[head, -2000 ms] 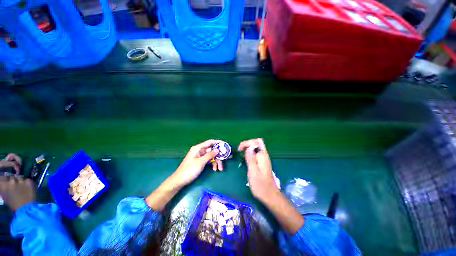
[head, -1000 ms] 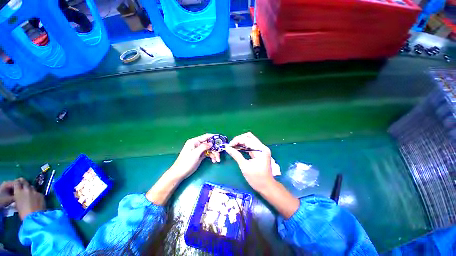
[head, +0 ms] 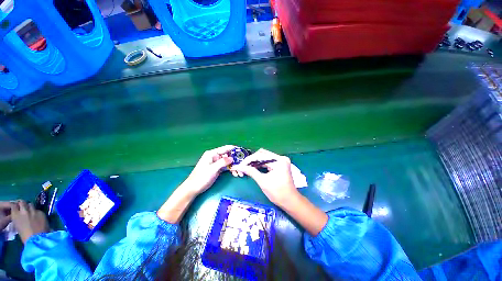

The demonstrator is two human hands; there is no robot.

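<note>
My left hand (head: 211, 166) holds a small round electronic unit (head: 239, 154) by its left edge, above the near edge of the belt. My right hand (head: 273, 174) is shut on dark slim tweezers (head: 261, 163), whose tip end points at the unit; the exact tip is hidden by fingers. A blue parts bin (head: 211, 245) with small pale pads (head: 243, 228) stands in front of me, below my hands. A white paper scrap (head: 298, 176) lies just right of my right hand.
Crumpled clear plastic (head: 332, 186) and a dark stick-like tool (head: 370, 200) lie at right. Stacked ribbed trays (head: 468, 159) stand far right. A neighbour's hands (head: 25, 218) and blue bin (head: 61, 211) are at left. Red bins (head: 374, 33), blue stools (head: 212, 27) and a tape roll (head: 135, 57) are beyond the belt.
My right hand has moved left from beside the unit to close against it, with the tweezers. The view has shifted slightly, and the dark piece on the belt at left has moved a little left.
</note>
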